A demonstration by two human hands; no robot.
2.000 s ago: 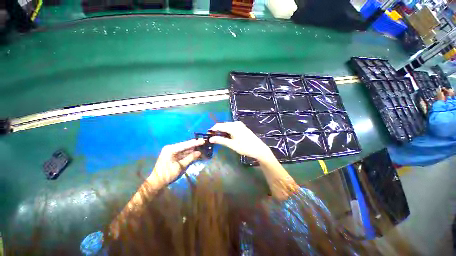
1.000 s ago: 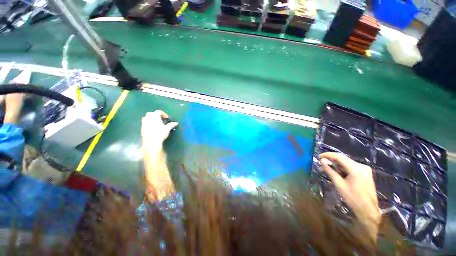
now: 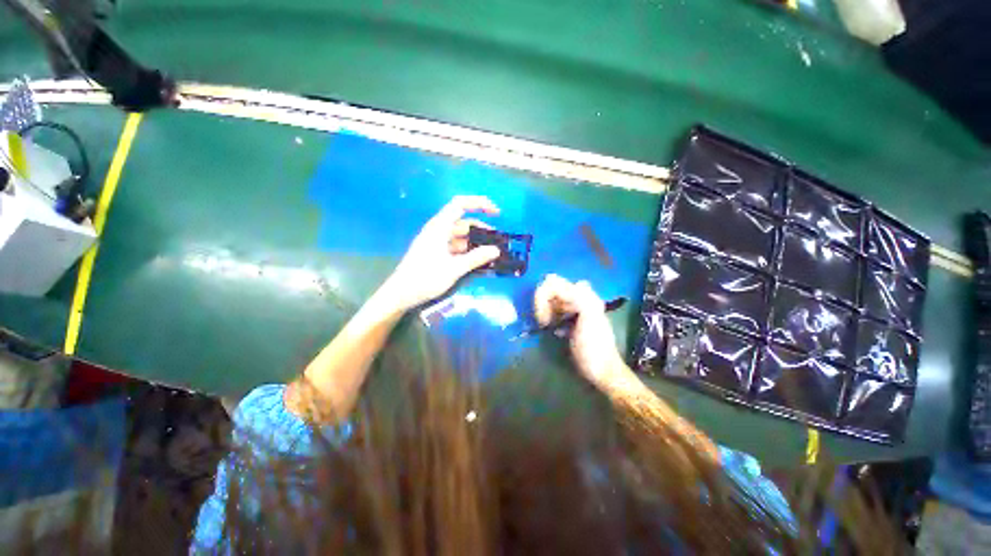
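Observation:
My left hand (image 3: pixel 440 258) holds a small black plastic housing (image 3: pixel 509 252) by its left end, above the blue film (image 3: pixel 380 196). My right hand (image 3: pixel 571 310) is closed around a thin dark pen-like tool (image 3: pixel 614 305), just right of and below the housing, not touching it. The black blister tray (image 3: pixel 782 288) lies to the right. One dark housing (image 3: pixel 684 345) sits in its lower left pocket; the other pockets look glossy. A small brown-grey strip (image 3: pixel 597 247) lies on the film beside the tray.
A pale double rail (image 3: pixel 435 135) runs behind the film. A white box-shaped device (image 3: pixel 38 234) with cables and a yellow tape line (image 3: pixel 100 234) are at the left. A dark clamp-like part (image 3: pixel 136 81) sits on the rail. Another black tray (image 3: pixel 982 337) shows at the right edge.
My left hand has moved right, from the bare bench to over the film, with a housing. My right hand has left the tray and holds the tool. A housing now shows in the tray.

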